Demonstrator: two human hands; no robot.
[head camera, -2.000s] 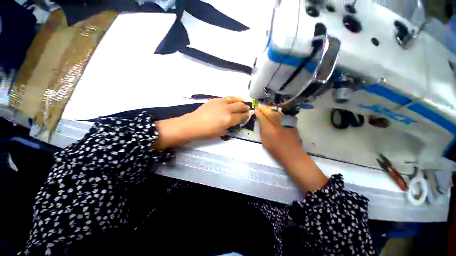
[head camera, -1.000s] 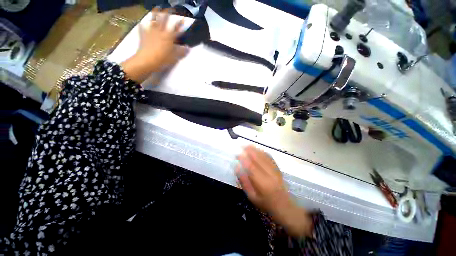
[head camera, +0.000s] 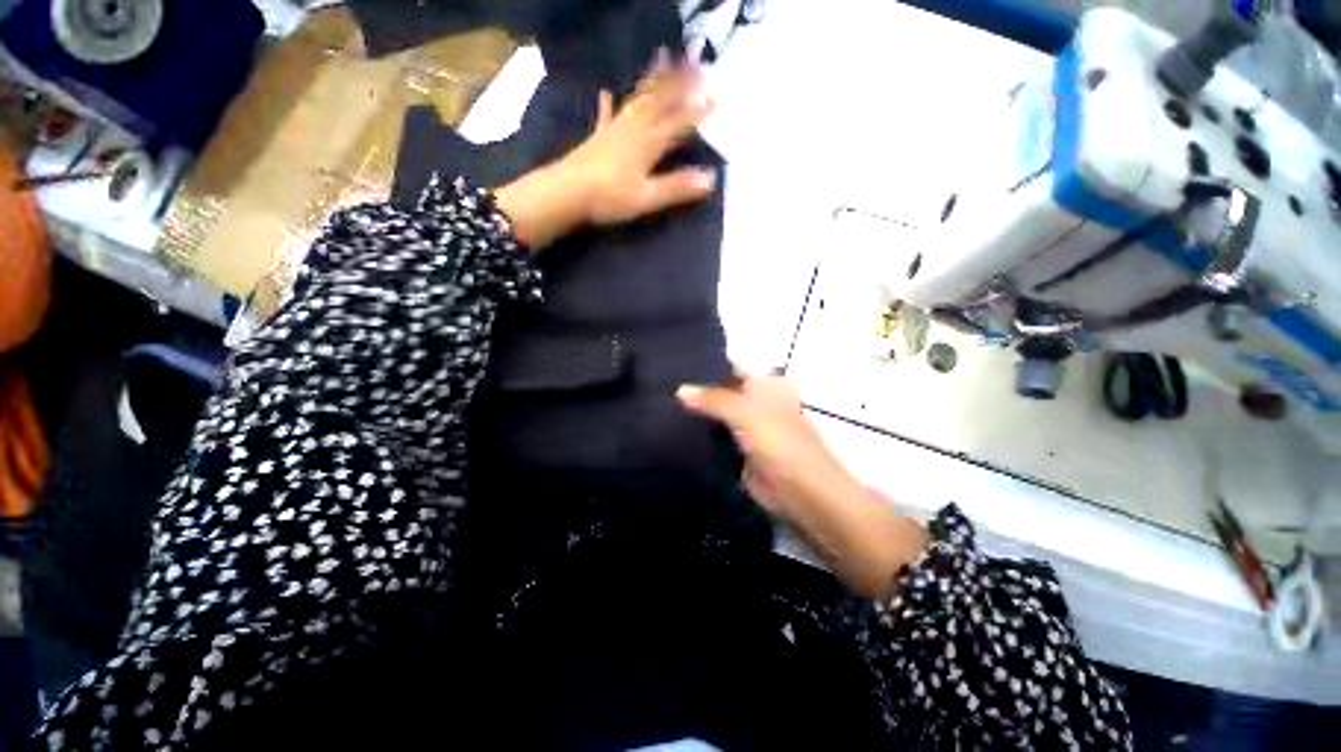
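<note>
A large dark garment panel (head camera: 662, 294) lies over the left part of the white table and runs down over the front edge towards my lap. A stitched strip or pocket line shows across its middle. My left hand (head camera: 647, 147) rests on the panel's upper part with fingers spread, slightly blurred. My right hand (head camera: 757, 426) is at the panel's right edge, the thumb and finger on the cloth; whether the edge is pinched is hard to tell. The sewing machine needle area (head camera: 900, 326) is right of the panel, with no cloth under it.
The white sewing machine (head camera: 1162, 147) stands at right. Black-handled scissors (head camera: 1144, 385) lie under its arm. Red-handled snips (head camera: 1244, 555) and a white ring (head camera: 1297, 605) lie at the table's right end. Taped brown cardboard (head camera: 294, 162) and a dark blue device (head camera: 147, 74) are at left.
The view has shifted left. The curved dark pieces and narrow strips seen beside the needle are no longer visible there. A large dark panel now covers the left table, with both hands at it.
</note>
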